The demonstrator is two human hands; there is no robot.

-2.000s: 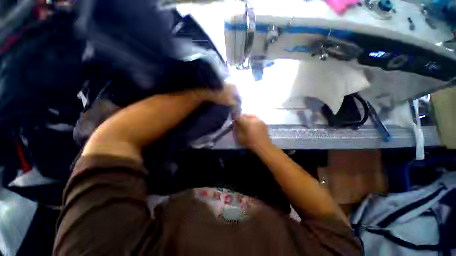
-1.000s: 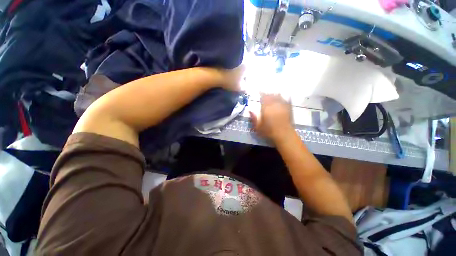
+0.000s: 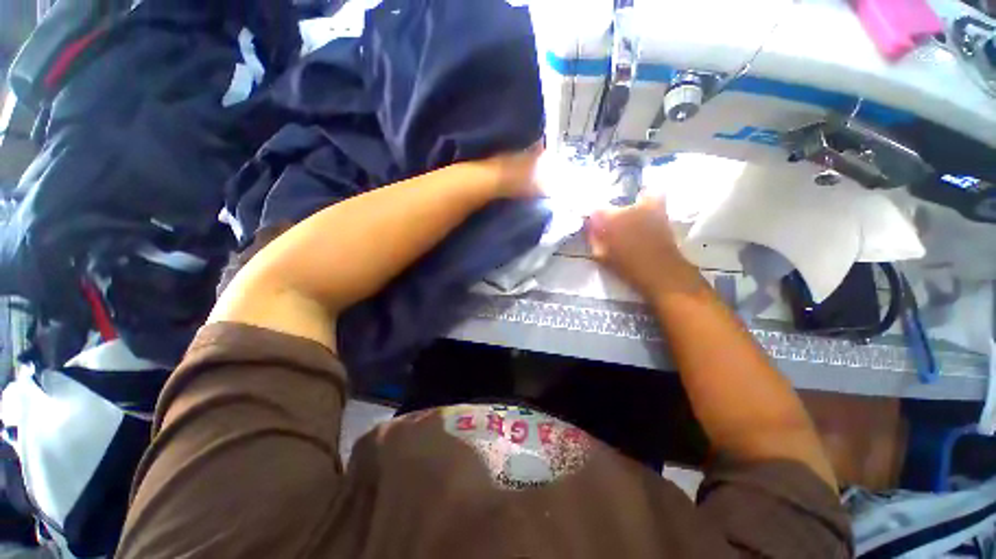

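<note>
A navy garment (image 3: 459,87) lies under and around my left forearm, left of the needle of the white sewing machine (image 3: 710,55). My left hand (image 3: 524,175) rests on its edge at the needle area, partly washed out by lamp glare; its fingers are hard to make out. My right hand (image 3: 636,235) is just right and in front of the needle area, fingers curled; the glare hides what is at its fingertips. A pale lining edge (image 3: 524,270) of the garment shows at the table's front.
Dark garments (image 3: 120,164) are heaped at left. On the right of the table lie a pale cut piece (image 3: 814,235), a black pouch (image 3: 846,300) with a cord and a slim blue tool (image 3: 919,341). A pink cloth (image 3: 898,24) sits on the machine. Striped pale garments (image 3: 928,524) are at lower right.
The view has shifted, so the machine and table sit further right and lower. My right hand has moved from beside my left hand to a little right of it, near the needle.
</note>
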